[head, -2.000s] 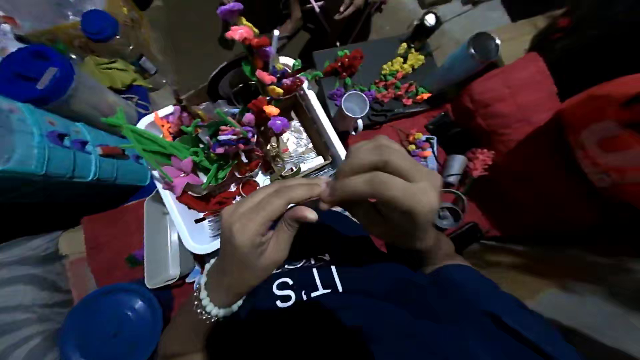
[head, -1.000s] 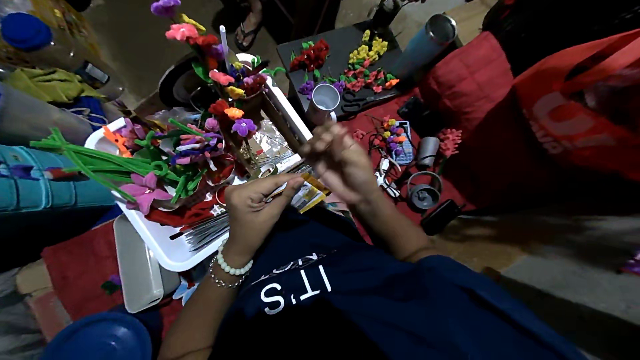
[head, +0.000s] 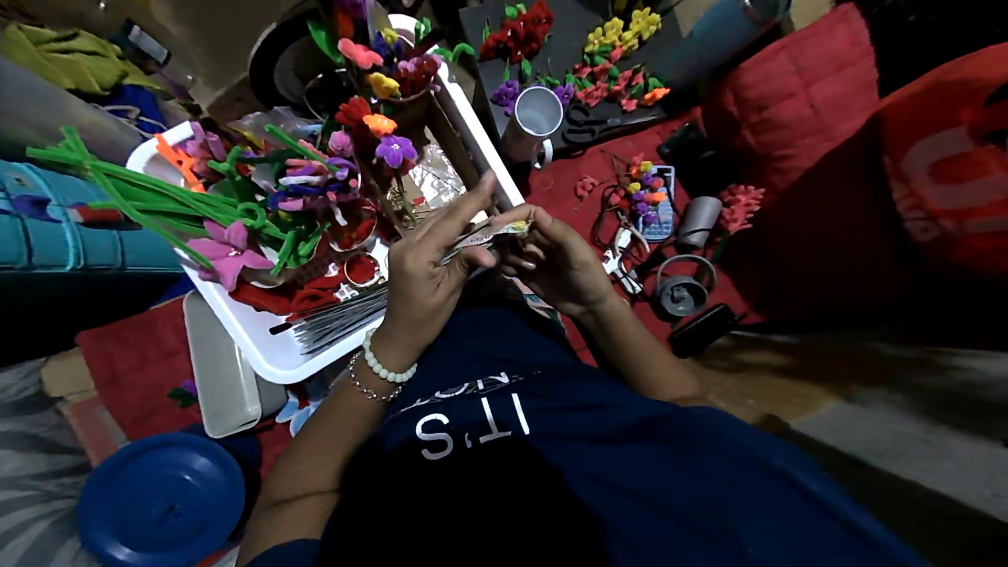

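My left hand (head: pixel 437 264), with bracelets at its wrist, holds a small, thin packet or wrapper (head: pixel 500 232) with a yellowish end; what exactly it is, I cannot tell. The fingers of my right hand (head: pixel 555 256) pinch its other end. Just left of my hands stands a white plastic tray (head: pixel 287 370) with green pipe-cleaner stems (head: pixel 157 197), a pink pipe-cleaner flower (head: pixel 228 253), a bundle of grey wire stems (head: pixel 339 319) and an open cardboard box. Upright flowers in orange, purple (head: pixel 395 151) and red rise beside the box.
A white mug (head: pixel 537 118) and black scissors (head: pixel 583 124) lie beyond my hands, near red, yellow and purple flowers on a dark board. At right, a red cloth bears glue-gun-like white tool (head: pixel 624 260), a metal tin (head: pixel 683 293) and a cylinder (head: pixel 698 220). A blue lid (head: pixel 161 500) is lower left.
My hands were apart one second ago, the right one raised; now they are together at the small packet. The view has moved closer over the tray.
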